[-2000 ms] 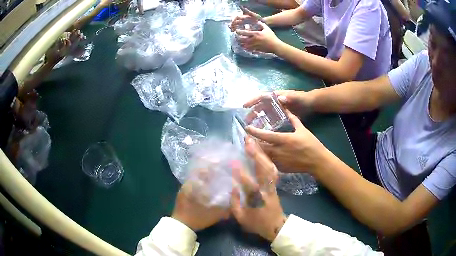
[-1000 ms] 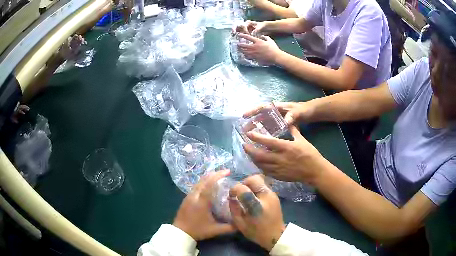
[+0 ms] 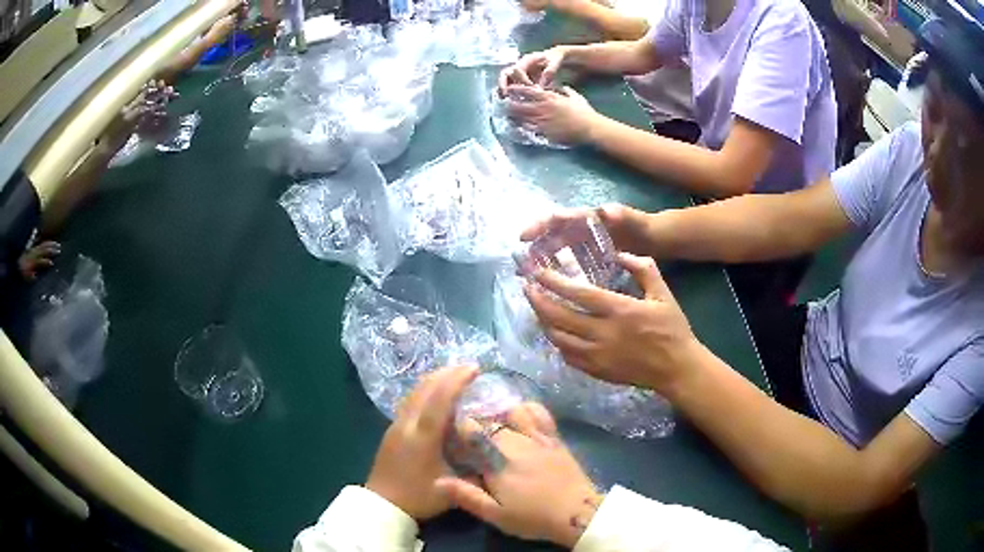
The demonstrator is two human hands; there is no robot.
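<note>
A clear round plastic cup (image 3: 494,394) stands between my two hands at the bottom centre. My left hand (image 3: 415,447) is curved around its left side. My right hand (image 3: 529,469) lies over its near side, with fingers at or inside the rim; exact fingertip contact is hard to tell. A clear poly bag (image 3: 372,350) with a round clear piece and a small white fitting (image 3: 400,325) lies just beyond my left hand. A loose clear cup (image 3: 219,374) is on the green bench at the left.
More bags lie on the green bench (image 3: 162,259), including a bagged piece (image 3: 459,205) and a whitish heap (image 3: 345,97). At right, a person's hands (image 3: 615,323) hold a clear container (image 3: 572,253). Others' hands work farther off. A cream rail (image 3: 86,453) crosses the left.
The blurred film between my hands two seconds ago no longer shows there; a clear cup does. My right hand has turned and moved left over the cup. The neighbour's container has tilted.
</note>
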